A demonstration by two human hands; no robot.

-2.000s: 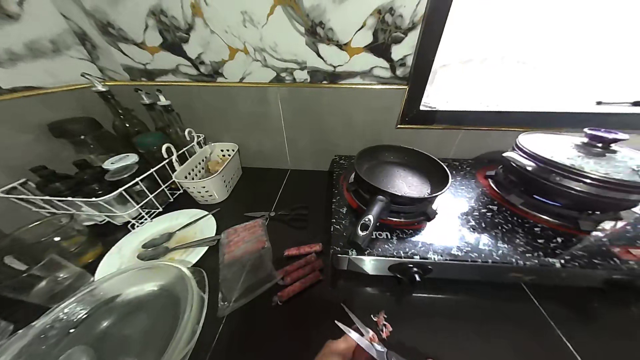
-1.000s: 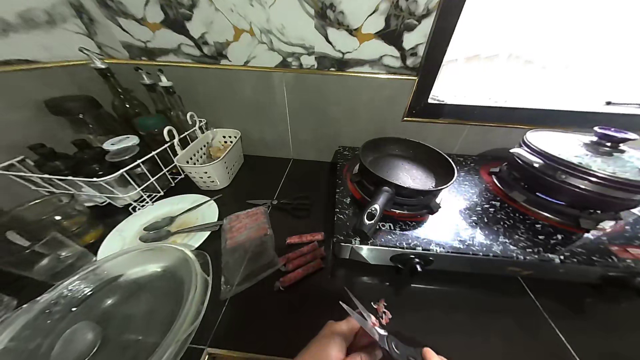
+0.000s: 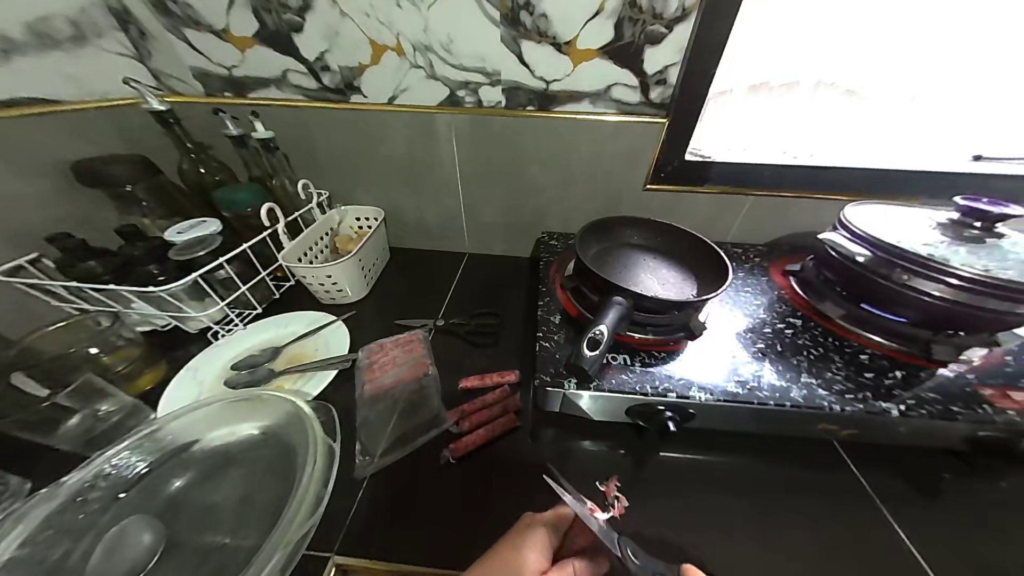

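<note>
At the bottom edge, my left hand (image 3: 538,546) is closed on a dark red piece, probably a sausage, mostly hidden by fingers and blades. My right hand (image 3: 691,570) shows only a fingertip at the handle of the scissors (image 3: 594,524), whose blades are parted and lie beside my left hand. Small red and white scraps (image 3: 614,498) are at the blades. Several red sausages (image 3: 485,436) lie side by side on the black counter, next to a clear plastic bag (image 3: 398,400) with more of them inside. A second pair of scissors (image 3: 460,324) rests behind the bag.
A black frying pan (image 3: 652,264) and a lidded pot (image 3: 920,276) sit on the gas stove (image 3: 768,352). At left are a white plate (image 3: 188,376) with two spoons, a glass lid (image 3: 208,472), a wire rack (image 3: 240,276) of bottles and a white basket (image 3: 348,268).
My left hand shows more in the picture than two seconds ago, and a fingertip of my right hand has come into view. The bag and loose sausages have stayed in place.
</note>
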